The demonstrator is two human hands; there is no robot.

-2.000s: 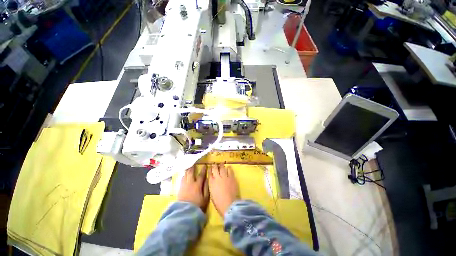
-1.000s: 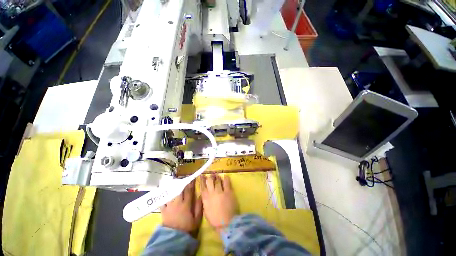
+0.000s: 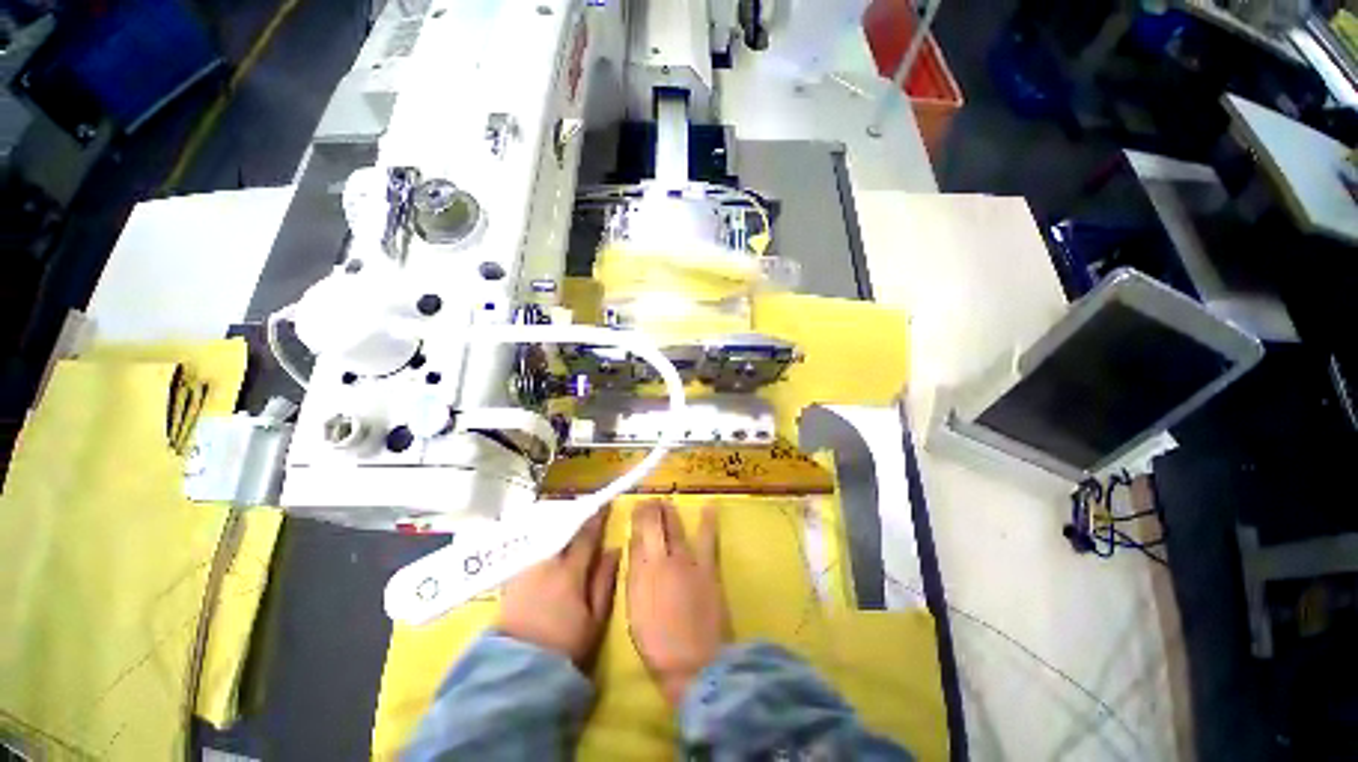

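Observation:
A large yellow garment panel lies on the dark machine bed. My left hand and my right hand lie flat on it side by side, fingers pointing away from me. My left fingertips are partly under the lamp paddle. Just ahead of my fingertips is the orange-brown guide bar with dark handwriting. Beyond it is the silver clamp unit, with crinkled yellow material on top. More yellow cloth shows behind the clamp at the right.
The white sewing machine head stands left of my hands. A yellow cut-panel stack lies at the far left with dark thread snips on it. A control screen and black cables are on the right tabletop.
The camera view has shifted, so the machine head appears larger and further left than at first. My hands stay flat on the panel at the guide bar, with only slight finger movement.

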